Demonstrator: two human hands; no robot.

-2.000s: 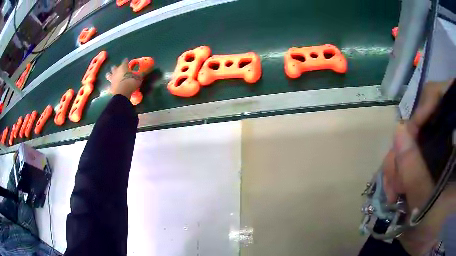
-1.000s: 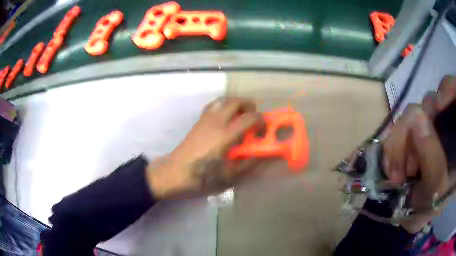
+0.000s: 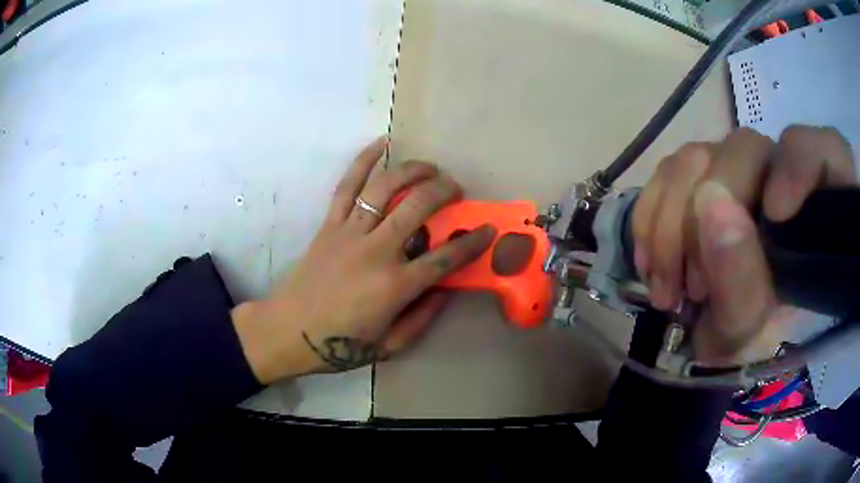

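Observation:
An orange controller-shaped housing (image 3: pixel 520 283) lies flat on the beige-brown part of the bench, its right end uncovered. My left hand (image 3: pixel 377 255) holds it down, fingers spread over its left part and one fingertip near the middle hole. My right hand (image 3: pixel 712 236) grips the black electric screwdriver (image 3: pixel 811 250), which lies nearly sideways. Its silver screw-feed head (image 3: pixel 570 250) is at the housing's right edge, by the upper right corner hole. Whether the tip touches the hole is hard to tell. The driver bit and any screw cannot be made out.
A dark grey feed hose (image 3: pixel 674 99) runs from the head to the upper right. A thin pale tube loops below the driver. A white-grey vented box (image 3: pixel 802 85) stands at right. White sheet (image 3: pixel 189 113) covers the left bench. Blue and black cables (image 3: pixel 778 396) show at lower right.
My left hand has brought a housing from the conveyor onto the bench and now presses it still. The driver head has moved left to its right end. The view has tilted down.

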